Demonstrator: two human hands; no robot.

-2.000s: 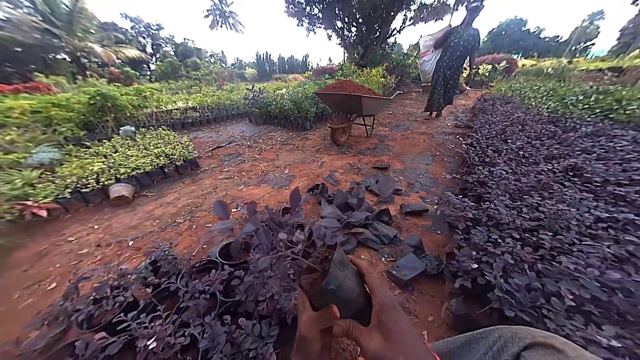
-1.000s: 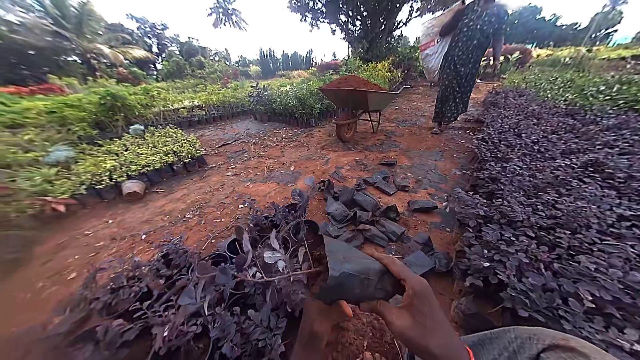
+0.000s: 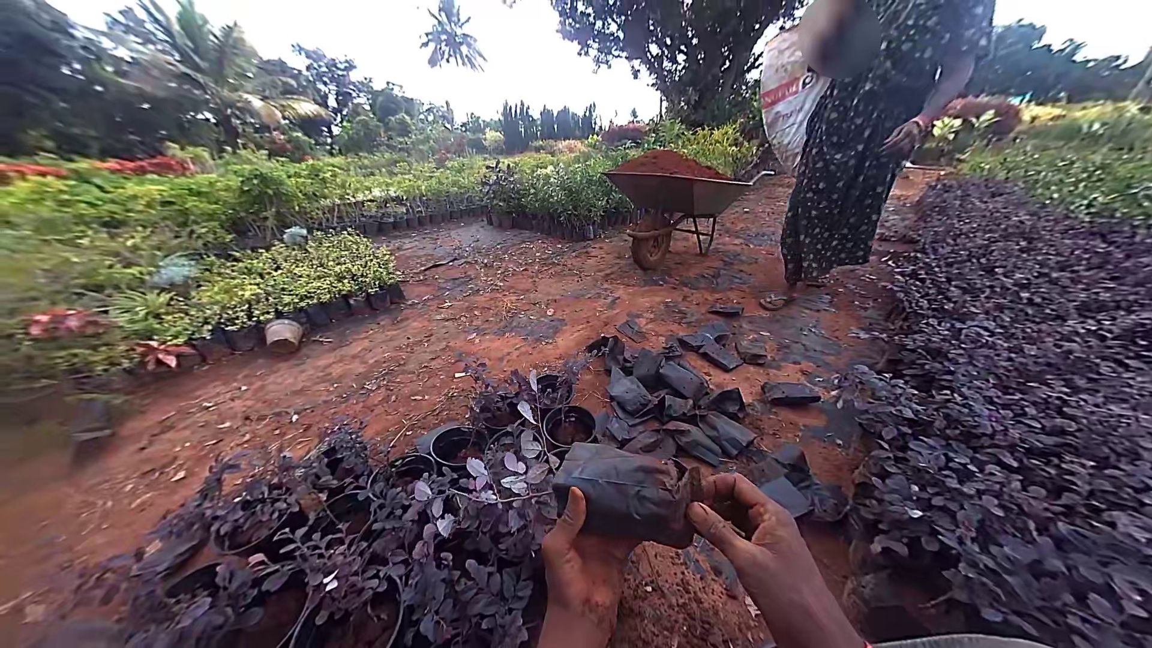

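Note:
A black plastic grow bag [image 3: 625, 493] lies sideways between my two hands, with a leafy purple stem [image 3: 504, 481] reaching out to its left. My left hand [image 3: 585, 562] holds the bag from below, thumb on its near side. At the bag's right end, my right hand [image 3: 751, 535] pinches the crumpled plastic between thumb and fingers. Beneath the hands is loose reddish soil [image 3: 661, 598]. Just beyond the bag stand several black round pots [image 3: 569, 426], and a heap of black plastic bags [image 3: 679, 387] lies on the ground.
Purple-leaved plants [image 3: 360, 549] fill the lower left, and a dense purple bed [image 3: 1035, 360] runs along the right. A wheelbarrow [image 3: 675, 193] heaped with red soil stands ahead. Beside it a person [image 3: 846, 171] in a dark patterned garment carries a white sack [image 3: 792, 99].
The bag has turned to lie sideways, and my right hand has shifted to its right end. The person with the sack has come nearer along the path.

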